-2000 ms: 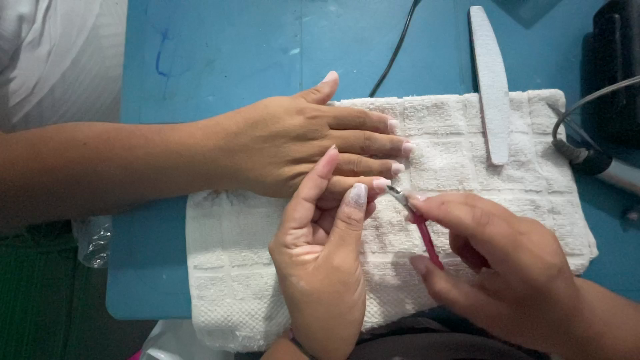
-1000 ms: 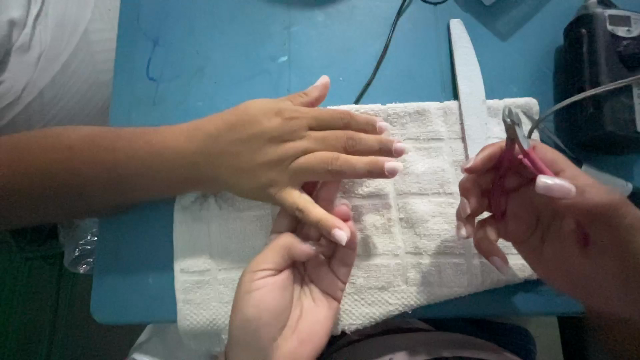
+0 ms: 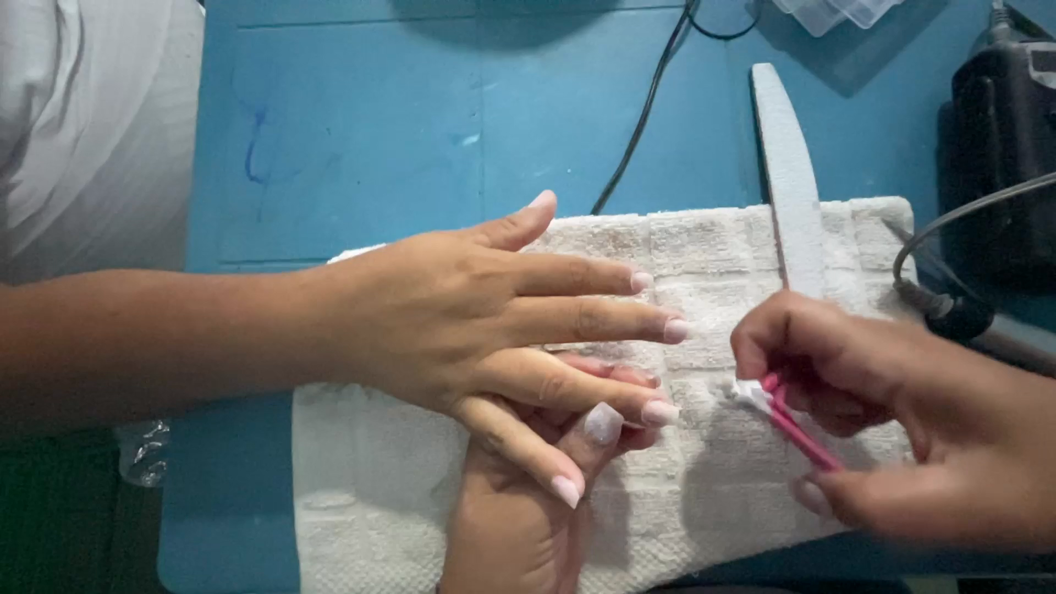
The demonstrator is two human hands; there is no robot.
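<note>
Another person's hand (image 3: 429, 318) lies palm down, fingers spread, over a white towel (image 3: 371, 511). From below, my left hand (image 3: 536, 487) holds that hand's ring finger, my thumb beside it, between the ring and little fingers; my other fingers are partly hidden beneath. To the right, my right hand (image 3: 874, 412) grips pink-handled cuticle nippers (image 3: 800, 433), their blurred metal jaws pointing left, apart from the other person's fingertips. A pale nail file (image 3: 788, 165) lies partly on the towel, beyond my right hand.
A black device (image 3: 1002, 157) stands at the right on the blue table (image 3: 355, 107), with a corded handpiece (image 3: 1011, 338) near the towel. A black cable (image 3: 643, 115) crosses the far side. Clear plastic (image 3: 841, 10) shows at the top, a person's white clothing (image 3: 99, 132) at the left.
My right hand has lowered the nippers from their raised, jaws-up position of a second ago. My left hand has shifted from the other person's little finger to the ring finger.
</note>
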